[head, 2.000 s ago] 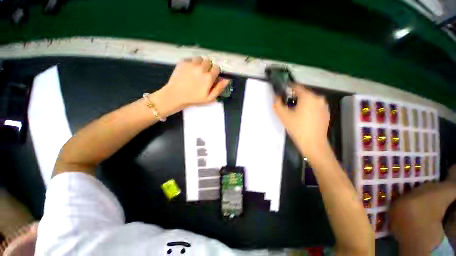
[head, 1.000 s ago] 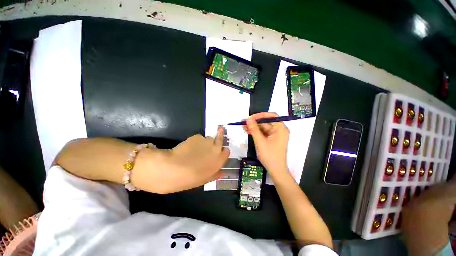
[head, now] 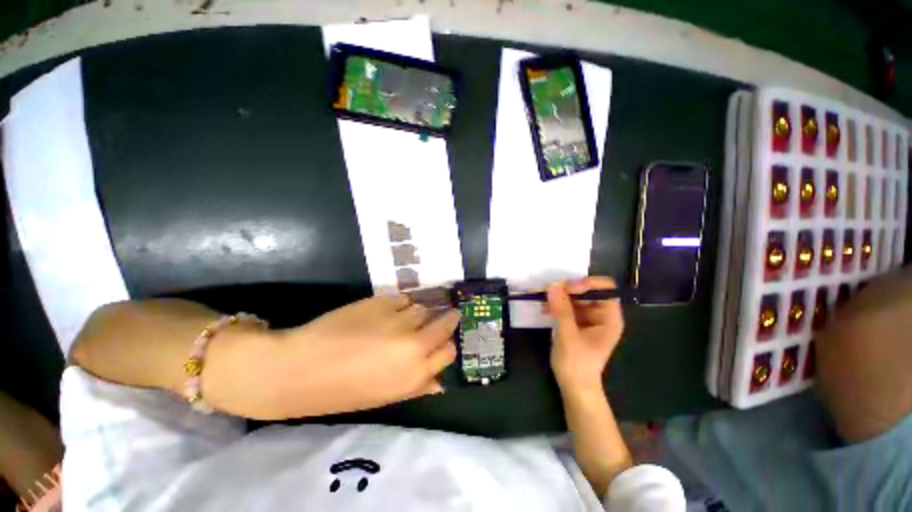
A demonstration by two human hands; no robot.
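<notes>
An open phone unit (head: pixel 483 338) with a green board lies nearest me, over the near ends of the sheets. My left hand (head: pixel 385 345) lies flat at its left side, fingertips at its edge, covering part of the grey pads; I cannot tell if it holds anything. My right hand (head: pixel 586 325) holds black tweezers (head: pixel 606 295) level, the tip at the unit's top right edge. A second unit (head: pixel 395 92) lies on the left white sheet (head: pixel 400 185); a third unit (head: pixel 559 117) lies on the right white sheet (head: pixel 540 225). Grey adhesive pads (head: pixel 403 255) show on the left sheet.
A smartphone (head: pixel 670 235) lies right of the sheets. White foam trays (head: pixel 740 250) with red and gold components stand further right, a neighbour's arm (head: pixel 868 350) over them. Another white sheet (head: pixel 55 190) lies at left. The pale rail (head: pixel 270 12) runs along the far edge.
My left hand has moved from the grey pads to the nearest unit's left side. My right hand and the tweezers have moved down to the unit's top right edge. The view has shifted.
</notes>
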